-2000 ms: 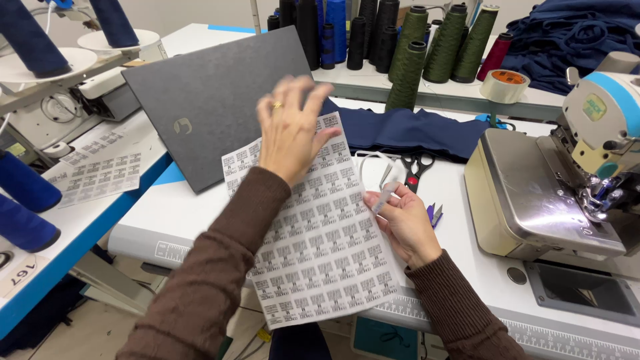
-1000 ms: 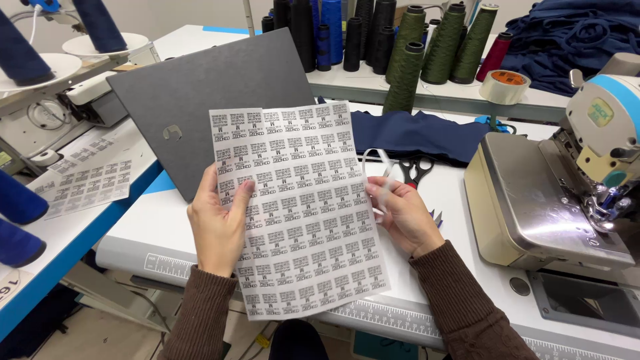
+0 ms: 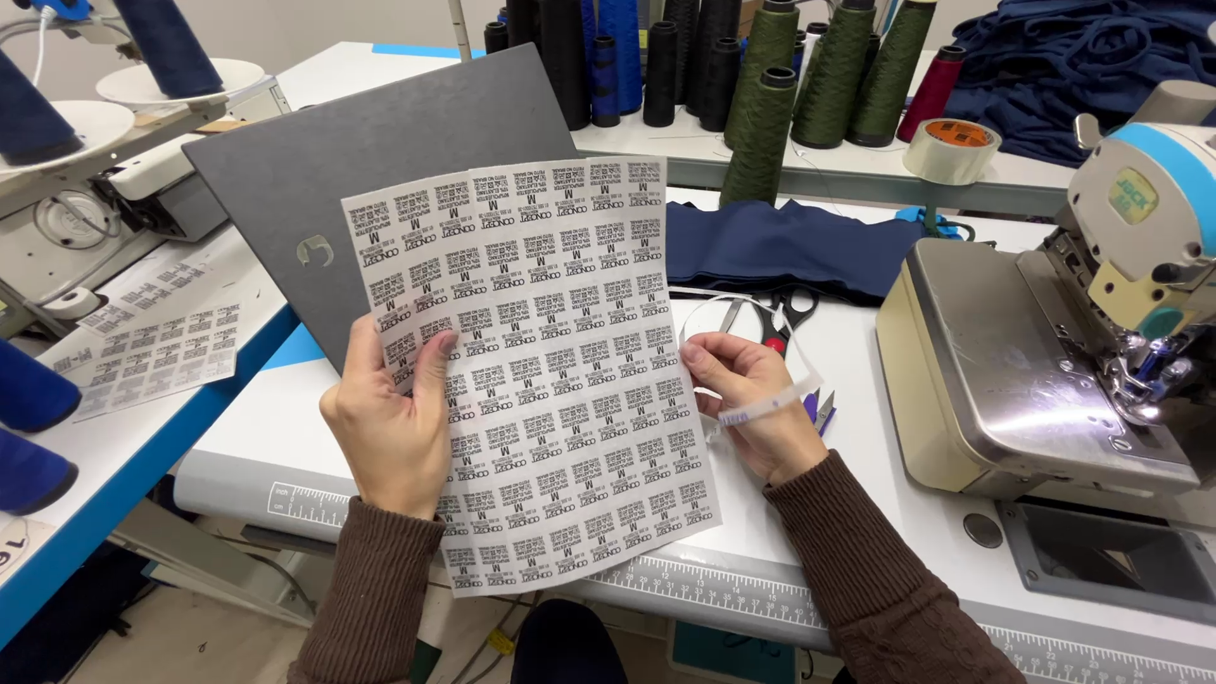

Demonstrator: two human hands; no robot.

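A white sheet printed with rows of labels [image 3: 546,380] is held up over the table edge. My left hand [image 3: 394,418] grips its left side, thumb on the front and fingers behind. My right hand [image 3: 755,404] is at the sheet's right edge and holds a narrow white printed strip [image 3: 765,407], which loops up behind the fingers. Whether it also pinches the sheet, I cannot tell. Just beyond that hand lie black-handled scissors [image 3: 793,313] with a red pivot and small purple-handled snips [image 3: 823,410]. A dark grey laptop lid [image 3: 418,123] is partly hidden behind the sheet.
On the right stands an overlock sewing machine [image 3: 1016,351]. Folded navy fabric [image 3: 798,247] lies behind the scissors. Thread cones [image 3: 755,138] and a tape roll [image 3: 952,150] stand on the rear shelf. More printed sheets [image 3: 180,332] lie on the left table. A ruler strip [image 3: 703,584] edges the table front.
My left hand was above the upper part of the sheet two seconds ago, then came down to grip its left side. The sheet was raised more upright. My right hand has kept the strip.
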